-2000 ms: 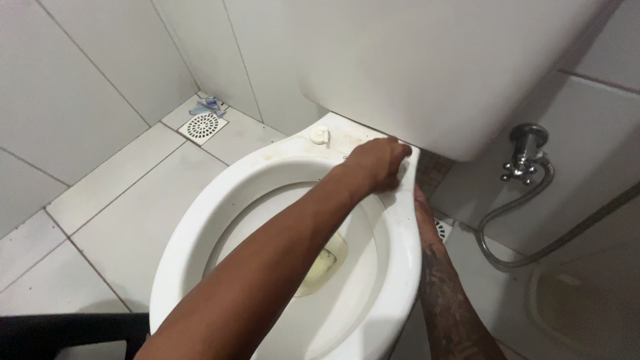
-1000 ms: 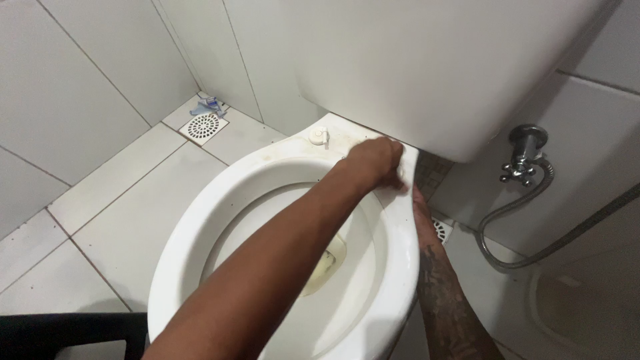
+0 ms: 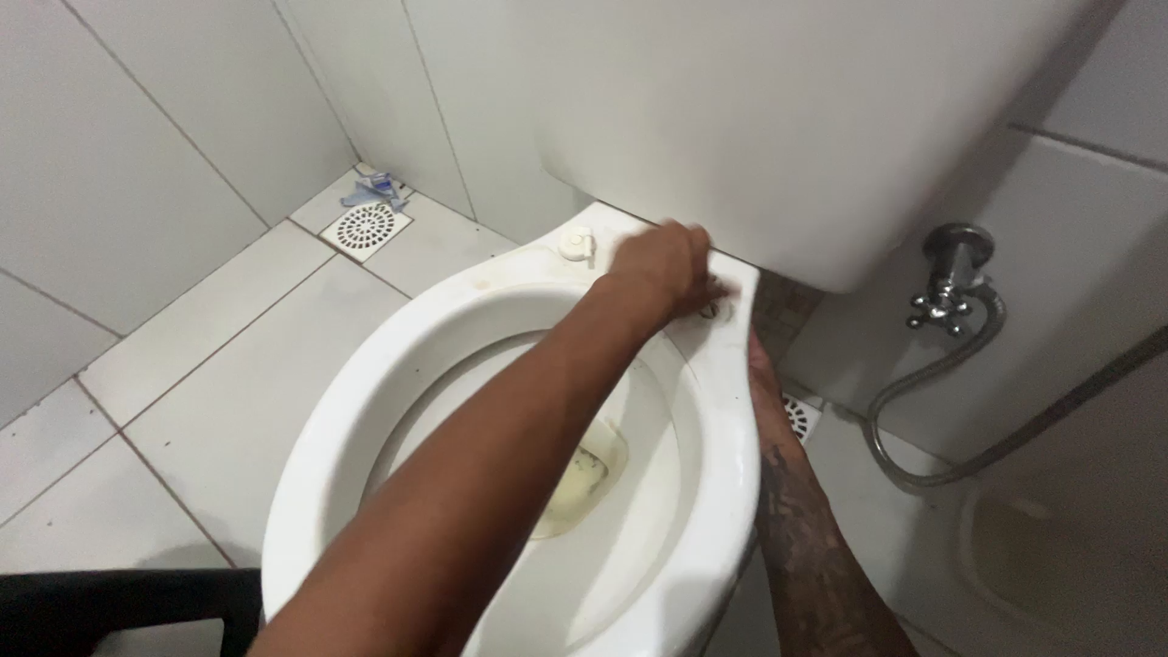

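Observation:
A white ceramic toilet bowl [image 3: 730, 438] without a seat fills the middle, with yellowish water [image 3: 577, 479] at its bottom. My left hand [image 3: 664, 266], reaching across from the lower left, is over the rear right corner of the bowl, its fingers curled and blurred beside a small fitting or hole [image 3: 712, 310]. Whether it holds anything cannot be seen. My right hand [image 3: 765, 365] reaches up along the outer right side, its fingers hidden beneath the rear ledge. A white plastic hinge fitting [image 3: 577, 245] sits on the rear left of the ledge.
The white cistern [image 3: 730, 119] overhangs the back of the bowl. At right are a chrome valve [image 3: 944, 292] and a flexible hose [image 3: 881, 438]. A floor drain [image 3: 365, 228] with a crumpled blue wrapper [image 3: 376, 189] beside it lies left. A black object [image 3: 119, 593] is at lower left.
My left hand has shifted slightly toward the cistern, and more of the rear right corner of the ledge shows. My right arm stays at the outer right side of the bowl.

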